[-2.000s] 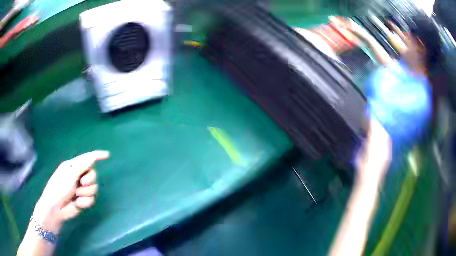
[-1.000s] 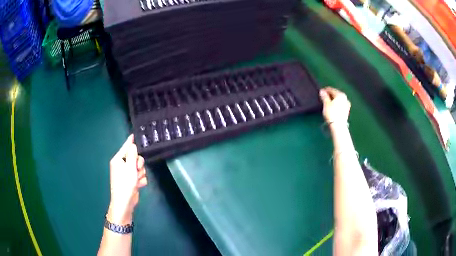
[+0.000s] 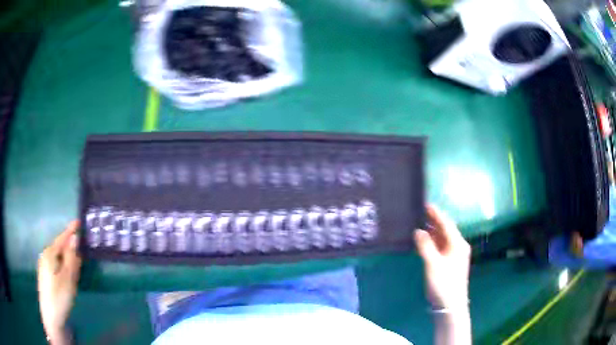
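Note:
A black foam tray (image 3: pixel 398 195) lies level across the view in front of my body, a little blurred. Its near row is full of shiny grey oblong housings (image 3: pixel 223 230). Its far row shows fainter shapes, too blurred to tell. My left hand (image 3: pixel 59 273) grips the tray's left end, thumb near the edge. My right hand (image 3: pixel 442 259) grips the tray's right end near its front corner. Whether the tray touches the mat cannot be told.
A clear plastic bag (image 3: pixel 287 50) of loose black pieces lies beyond the tray on the green mat (image 3: pixel 358 81). A white ionizing air blower (image 3: pixel 476 50) stands at the back right. Stacked black trays (image 3: pixel 574 148) are at the right edge. A blue sleeve or cloth shows at far right.
The view has swung from the tray stack to the bench before me. Both hands still hold the tray's ends, and it has come away from the stack to in front of my body.

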